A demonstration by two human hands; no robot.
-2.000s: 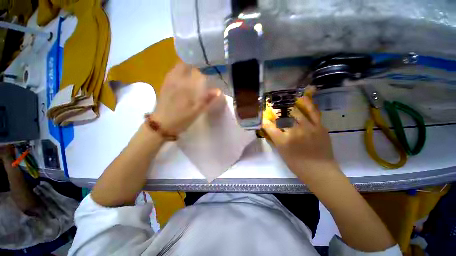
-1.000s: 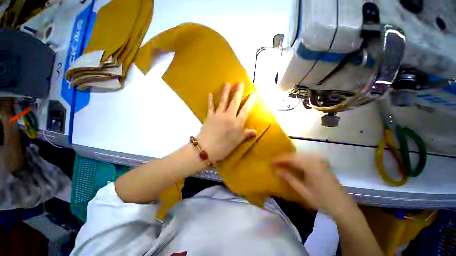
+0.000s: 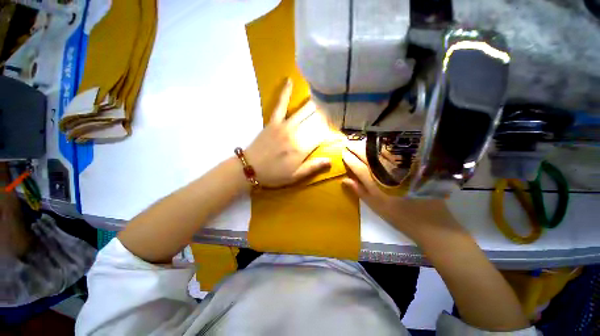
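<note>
A mustard cut panel (image 3: 304, 223) lies on the table, from behind the machine head to over the table's front edge. A slit or fold line crosses it near its middle. My left hand (image 3: 281, 156) lies flat on the panel with its fingers spread, left of the needle area. My right hand (image 3: 388, 200) is at the panel's right edge, fingertips touching it beside the needle area. The sewing machine head (image 3: 358, 52) and its shiny curved guard (image 3: 467, 111) partly cover the needle area, so the presser foot is not clear.
A stack of mustard pieces with whitish folded ends (image 3: 118, 65) lies at the left. Snips with yellow and green handles (image 3: 516, 210) lie at the right. Another machine (image 3: 23, 118) and a person's arm (image 3: 13, 220) are at the far left. A grey measuring strip (image 3: 217, 237) edges the table.
The panel has turned from slanting to nearly straight up and down, under the lamp by the needle area. My right hand has moved up and left to the needle area.
</note>
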